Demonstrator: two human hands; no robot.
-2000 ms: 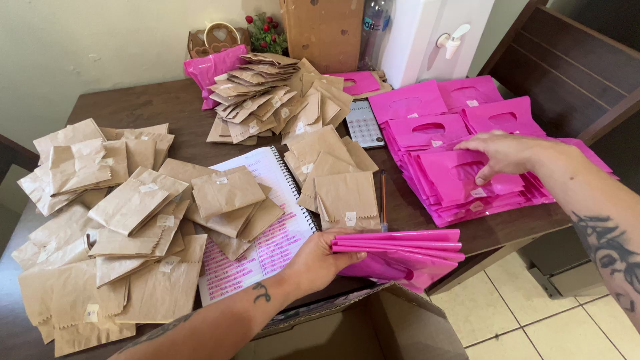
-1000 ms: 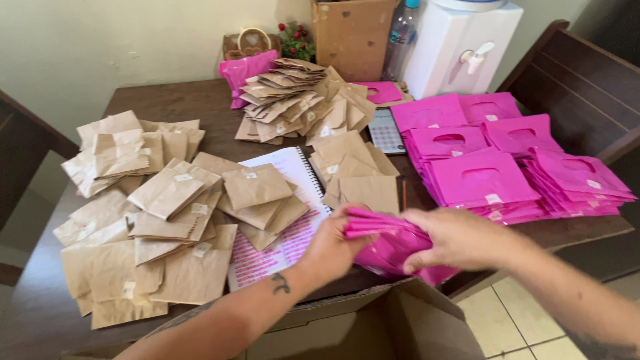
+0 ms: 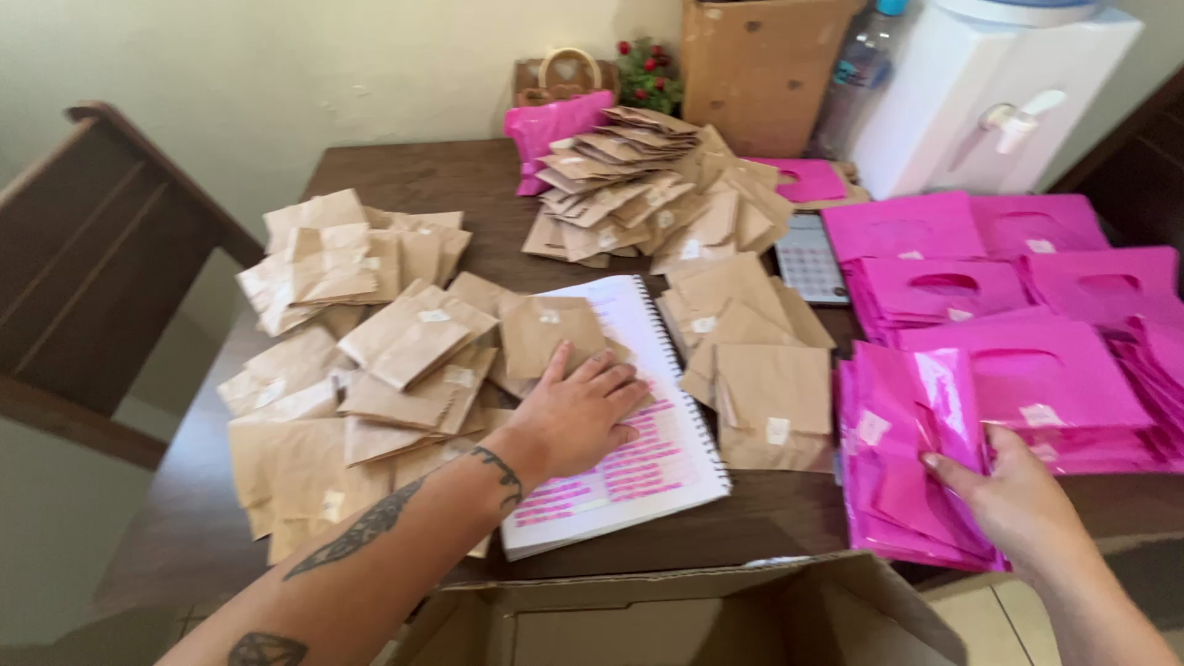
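Observation:
My left hand (image 3: 583, 412) lies palm down with spread fingers, touching a folded brown paper bag (image 3: 553, 338) and the open spiral notebook (image 3: 620, 481), whose page bears pink-highlighted writing. My right hand (image 3: 1004, 486) grips a bundle of pink plastic bags (image 3: 911, 462) at its right edge, thumb on top. That bundle lies at the near left corner of the stacked pink bags (image 3: 1045, 365), which have cut-out handles and small labels. More folded paper bags with small labels lie left of the notebook (image 3: 416, 333), right of it (image 3: 772, 398) and behind it (image 3: 629, 185).
An open cardboard box (image 3: 703, 615) stands at the table's near edge. A calculator (image 3: 811, 259) lies beside the pink stacks. At the back are a cardboard box (image 3: 763, 79), a plastic bottle (image 3: 856, 79) and a white water dispenser (image 3: 990, 102). A wooden chair (image 3: 102, 268) is at left.
The pink bundle has moved from above the open box to the right, onto the table by the pink stacks. My left hand has let go of it and moved left onto the paper bags and notebook.

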